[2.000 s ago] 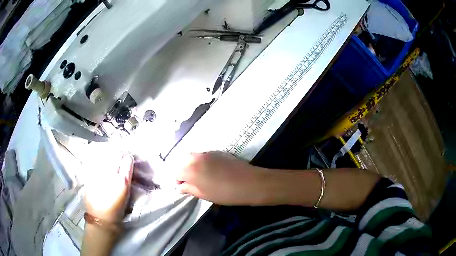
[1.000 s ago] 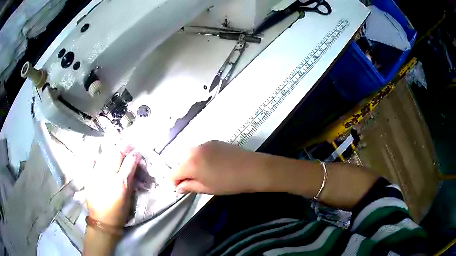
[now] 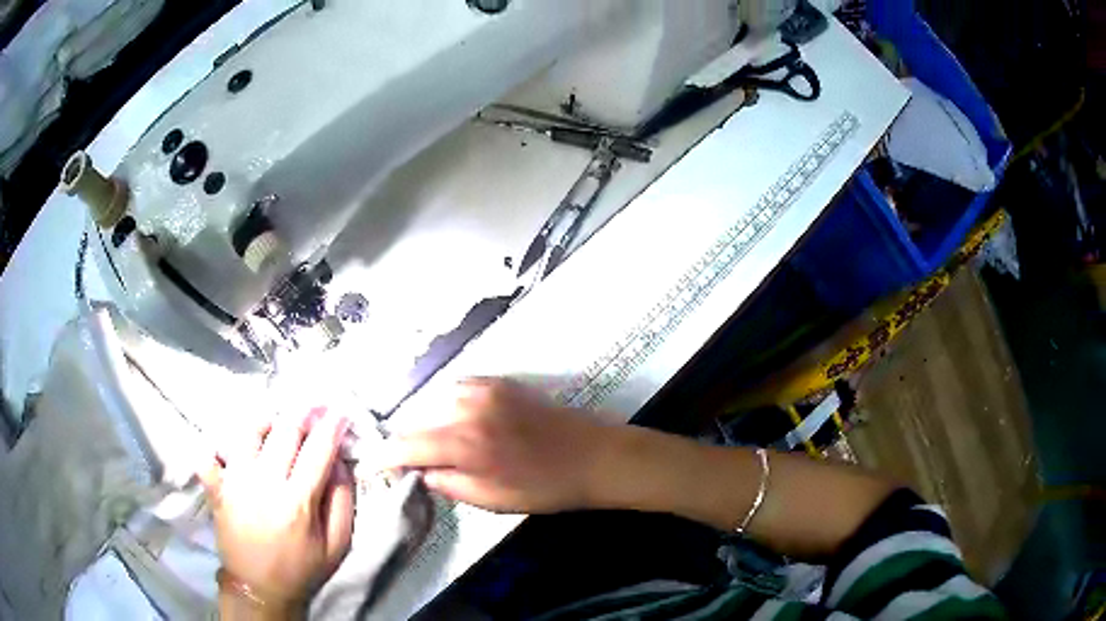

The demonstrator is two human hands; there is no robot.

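A grey-beige garment piece [image 3: 386,534] lies on the white table in front of the machine, washed out by the lamp near the needle. My left hand [image 3: 281,503] lies on the cloth with its fingers pointing at the needle area. My right hand [image 3: 491,446] holds the cloth edge between thumb and fingers, just right of my left hand. The dark metal presser foot and needle area [image 3: 297,303] of the white sewing machine [image 3: 376,109] is a little beyond my fingertips. Glare hides the cloth at the foot.
Thread snips [image 3: 568,216], a thin dark rod and black-handled scissors [image 3: 794,80] lie beside the machine arm. A printed ruler scale [image 3: 728,249] runs along the table edge. A blue crate [image 3: 879,224], yellow bar [image 3: 898,318] and cardboard [image 3: 952,412] are at the right. More cloth lies left.
The view has shifted slightly. My left hand has flattened and spread over the cloth. My right hand has moved closer to it, and a fold of grey cloth now shows below my right fingers.
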